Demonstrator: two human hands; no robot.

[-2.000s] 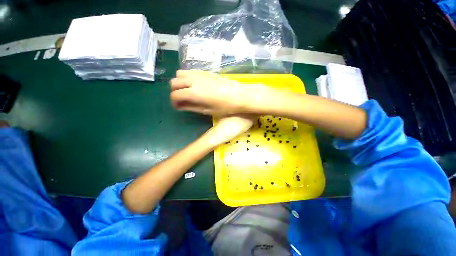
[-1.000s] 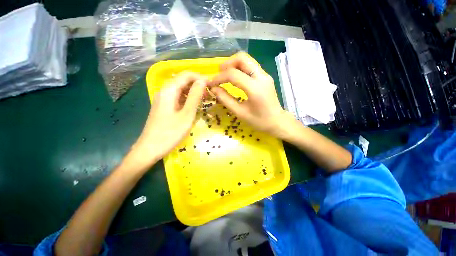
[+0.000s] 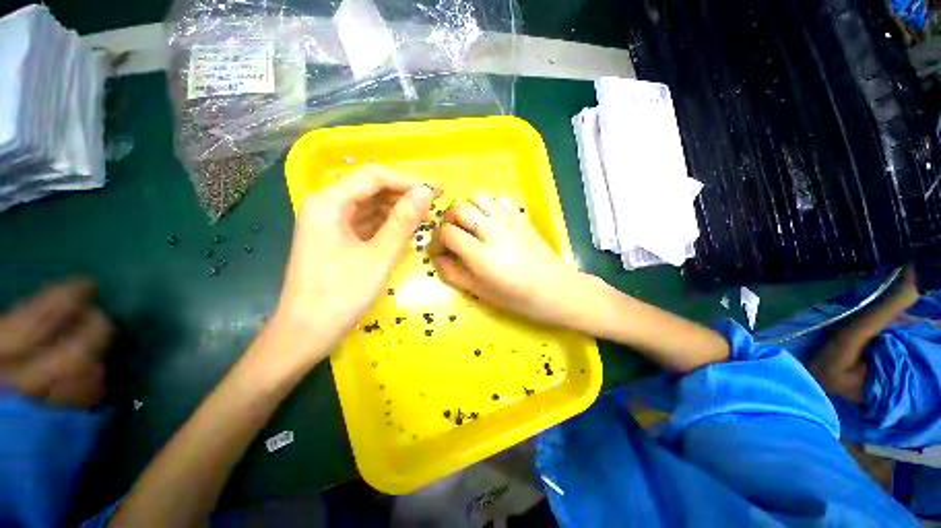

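The yellow tray (image 3: 464, 438) lies in front of me on the green bench. Small dark round parts (image 3: 429, 320) are scattered in it, several between and below my hands. My left hand (image 3: 351, 242) is over the tray's upper left, thumb and index fingertips together with a tiny dark speck at the tips, perhaps a part. My right hand (image 3: 500, 253) is just right of it, low over the tray with fingers curled down among the parts. Its fingertips are partly hidden, so I cannot tell if it holds one.
A clear bag (image 3: 232, 129) with brownish small parts lies beyond the tray; loose dark parts (image 3: 214, 254) are beside it. White stacks stand left (image 3: 46, 113) and right (image 3: 640, 175). Black stacked trays (image 3: 795, 144) are far right. Another person's blurred hand (image 3: 57, 345) is at left.
My right hand has moved down from beside my left fingertips to the parts in the tray. My left hand stays nearly in place. Another person's hand has come in at the left.
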